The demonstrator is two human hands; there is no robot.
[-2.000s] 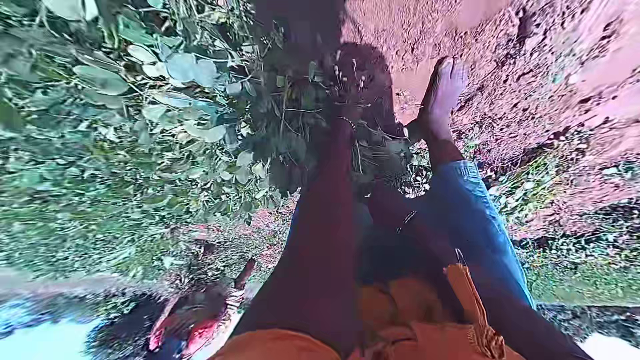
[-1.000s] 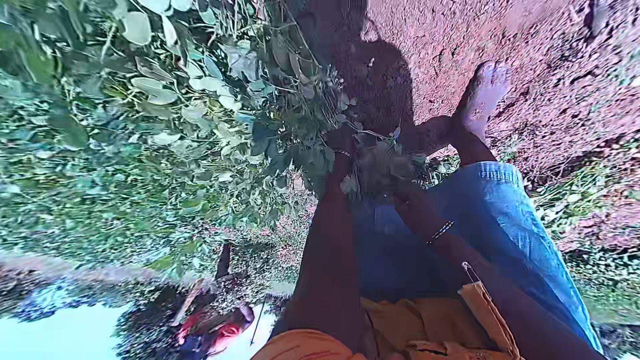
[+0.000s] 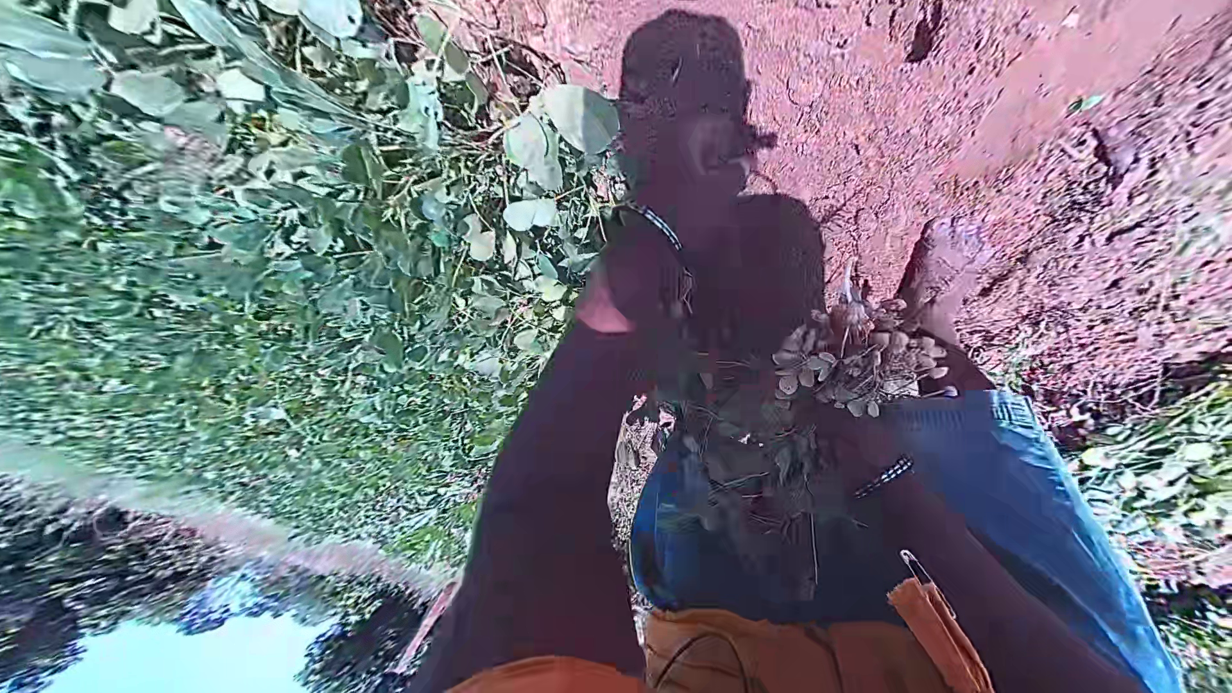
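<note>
My left arm reaches up the middle of the view, with a patterned band at the wrist (image 3: 661, 233). Beyond it my left hand (image 3: 707, 255) merges with dark shadow, so its fingers and any hold are unclear. To the right and lower, my right hand (image 3: 833, 423), mostly hidden in shadow, is at a bunch of small-leaved plant stems (image 3: 861, 366); its leaves spread over the fingers. A beaded bracelet (image 3: 883, 475) is on that wrist. More dark, thin stems (image 3: 760, 452) hang between my forearms, above my blue jeans (image 3: 1020, 481).
Dense leafy green plants (image 3: 337, 318) cover the left side. Reddish bare soil (image 3: 866, 106) lies at the upper right, under a head-and-shoulders shadow (image 3: 683, 87). A bare foot (image 3: 948, 260) rests on it. More greenery (image 3: 1165, 452) grows at the right edge.
My hands were close together among the plants; now they are apart, the left one farther up. The leafy bunch by my right hand now shows plainly.
</note>
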